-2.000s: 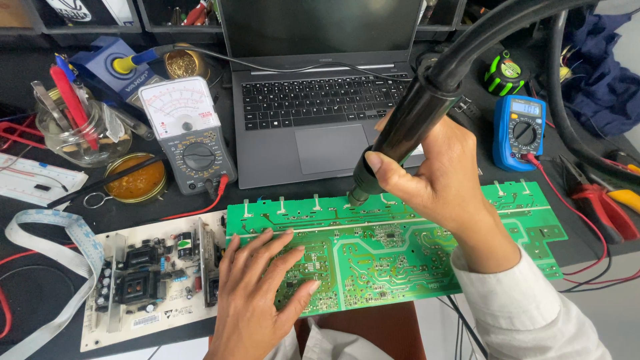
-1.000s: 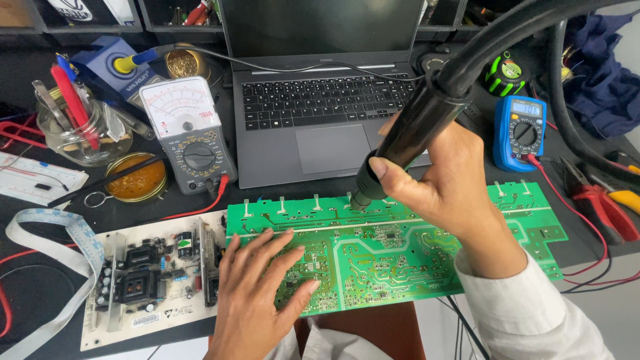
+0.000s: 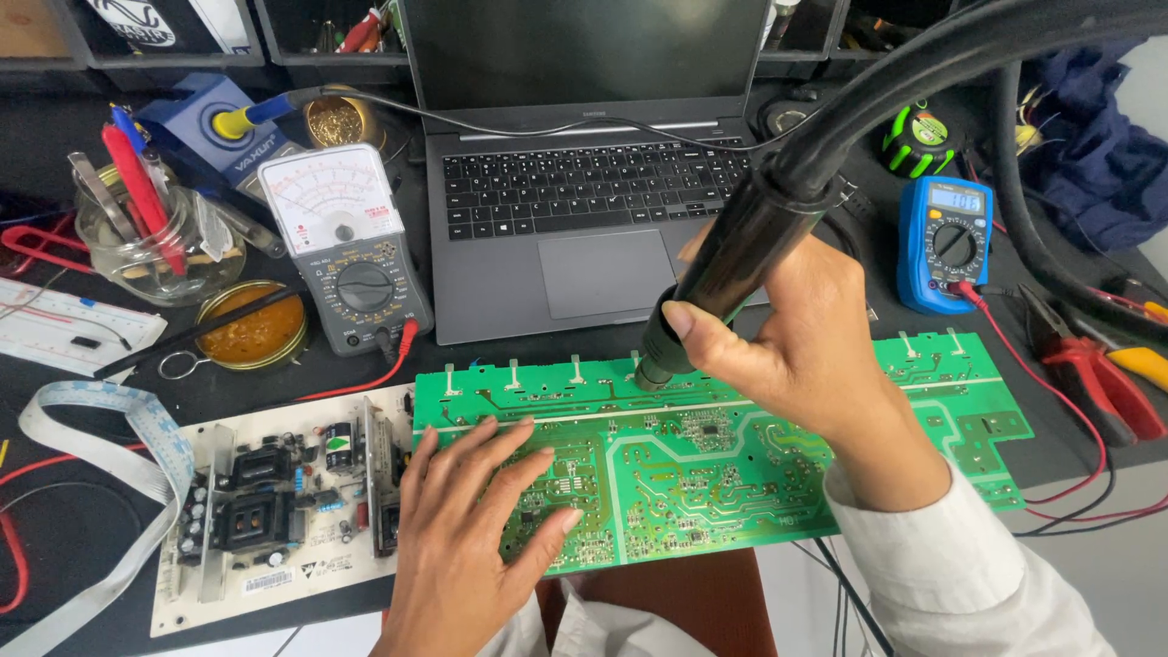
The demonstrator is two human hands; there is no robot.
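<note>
A long green circuit board (image 3: 675, 456) lies across the front of the bench. My left hand (image 3: 484, 529) rests flat on its left part with the fingers spread. My right hand (image 3: 785, 338) grips the black handle of a hot-air handpiece (image 3: 730, 265), which has a thick black hose at its upper end. The handpiece is tilted, its metal nozzle at the upper edge strip of the board; whether it touches cannot be told. Left of the green board is a beige power supply board (image 3: 274, 511) with coils, capacitors and metal heat sinks. My left wrist is beside that board's right end.
An open laptop (image 3: 593, 192) stands behind the board. Left are an analog multimeter (image 3: 338, 246), an amber paste tin (image 3: 255, 324), a glass jar of tools (image 3: 155, 246) and a soldering iron stand (image 3: 214, 128). Right are a blue digital multimeter (image 3: 944, 242), a tape measure (image 3: 920, 139) and red-handled pliers (image 3: 1090, 374).
My right hand has tilted the handpiece a little, and its nozzle has shifted slightly to the left along the board's upper strip. My left hand has stayed in place.
</note>
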